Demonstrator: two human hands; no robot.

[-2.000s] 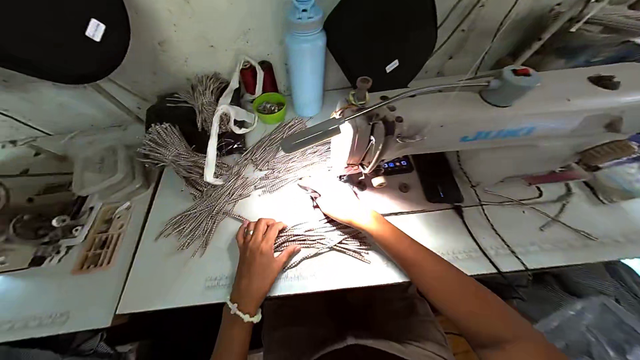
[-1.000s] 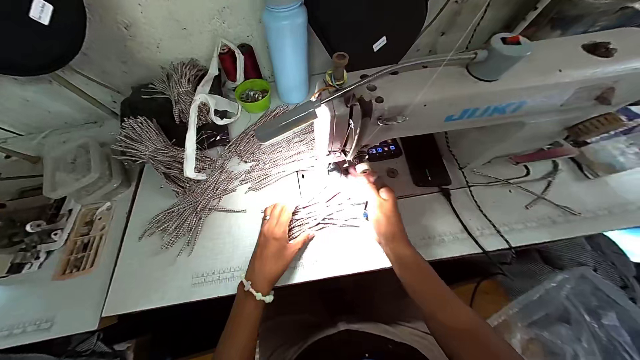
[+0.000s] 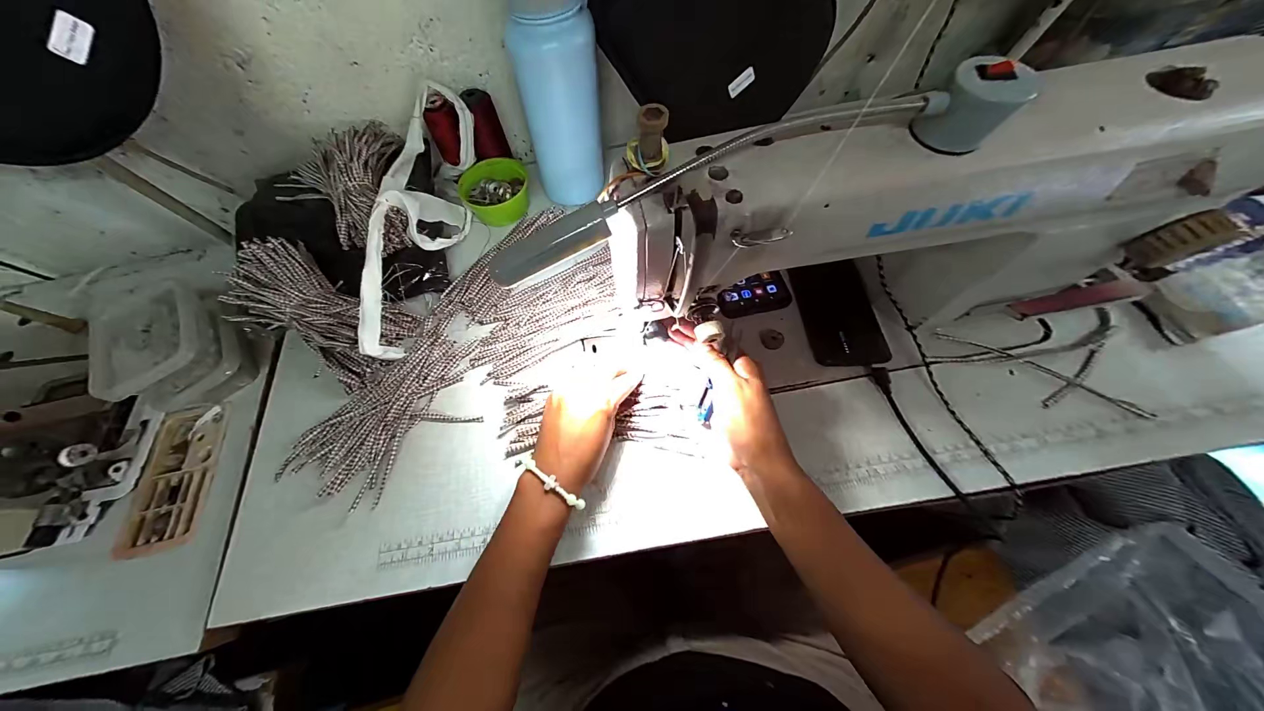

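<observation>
A Juki sewing machine stands across the right side, its lamp glaring on the needle area. Striped cord pieces lie in a bundle below the needle. My left hand, a pale beaded bracelet at its wrist, rests on the left part of that bundle. Close to the presser foot is my right hand, its fingers bent around something small and partly blue, perhaps thread snips; glare hides the detail. More striped cords spread over the table to the left.
Behind the cords stand a blue bottle, a green cup of small metal pieces and red thread spools. White tape drapes over the cords. A black phone with a cable lies under the machine arm; plastic containers sit at left.
My right hand has drawn back from the cord bundle to the right of the needle area. The snips, seen two seconds ago near its fingertips, are now mostly hidden. The view has shifted.
</observation>
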